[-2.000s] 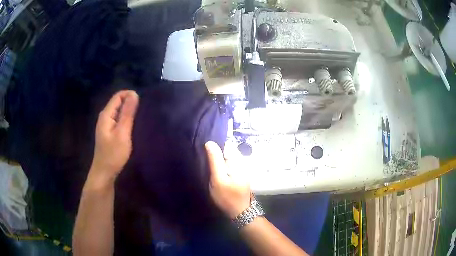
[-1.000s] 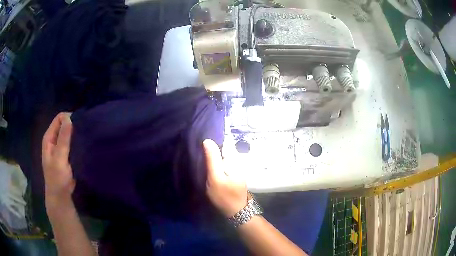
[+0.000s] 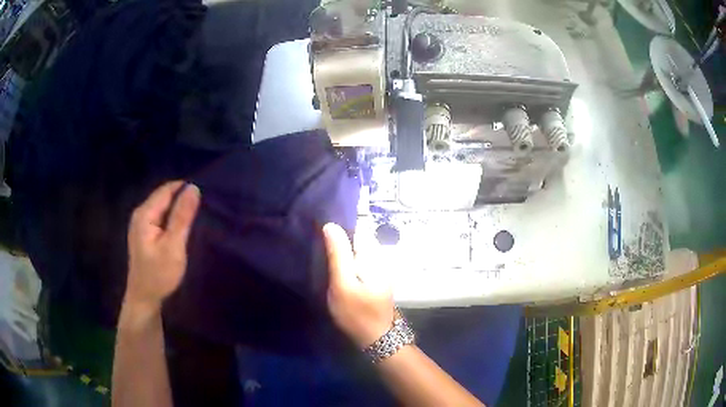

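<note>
The navy garment piece [image 3: 255,246] lies left of the needle area, its right edge under the bright light at the overlock machine [image 3: 493,87]. My left hand [image 3: 163,238] pinches a fold of the fabric between thumb and fingers, left of the machine. My right hand [image 3: 354,290] rests on the fabric's right edge just below the presser foot and needle area [image 3: 364,179], thumb on top and fingers hidden under or behind the cloth. A metal watch is on my right wrist. The glare hides the needle.
More dark fabric [image 3: 87,135] is heaped at the left. Blue thread snips [image 3: 614,222] lie on the table's right side. Thread stand discs [image 3: 677,71] are at the upper right. A yellow rail [image 3: 637,284] and a slatted pallet or crate [image 3: 637,350] are at the lower right.
My left hand moved out left with the fabric, then back right towards the machine. The fabric between my hands spread and now folds again. My right hand has barely moved.
</note>
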